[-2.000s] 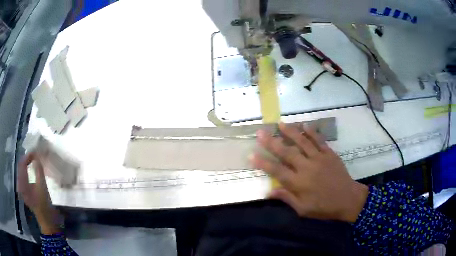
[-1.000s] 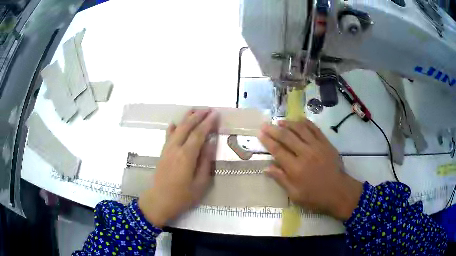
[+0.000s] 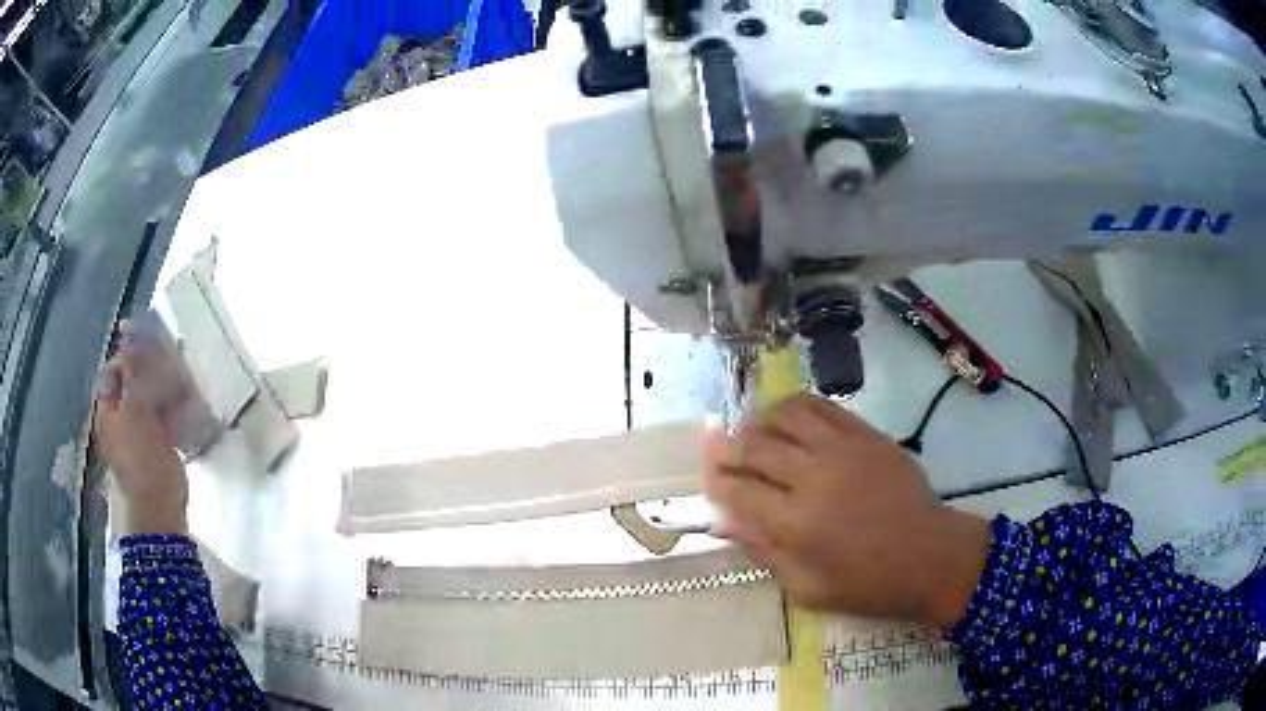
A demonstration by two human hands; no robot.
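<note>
A grey-beige fabric strip [image 3: 542,479] lies with its right end at the needle area. My right hand [image 3: 840,514] lies over that end beside the presser foot [image 3: 743,347], so what its fingers do there is hidden. A zipper panel [image 3: 569,632] with a line of metal teeth lies flat nearer the table's front edge. My left hand [image 3: 139,417] is at the far left, blurred, with its fingers at a grey-beige piece [image 3: 178,386] beside the small cut pieces [image 3: 229,347]. The yellow tape guide [image 3: 803,653] runs under my right hand.
The white sewing machine head [image 3: 944,167] stands over the bed. Red and black thread snips [image 3: 951,333] on a black cord and crossed spare zipper pieces [image 3: 1104,375] lie right of the needle. A blue crate [image 3: 313,70] is behind the table. A printed ruler [image 3: 583,683] runs along the front.
My left hand has left the strips and moved to the pieces at far left. My right hand has stayed by the needle area. The upper strip's right end now lies under my right hand.
</note>
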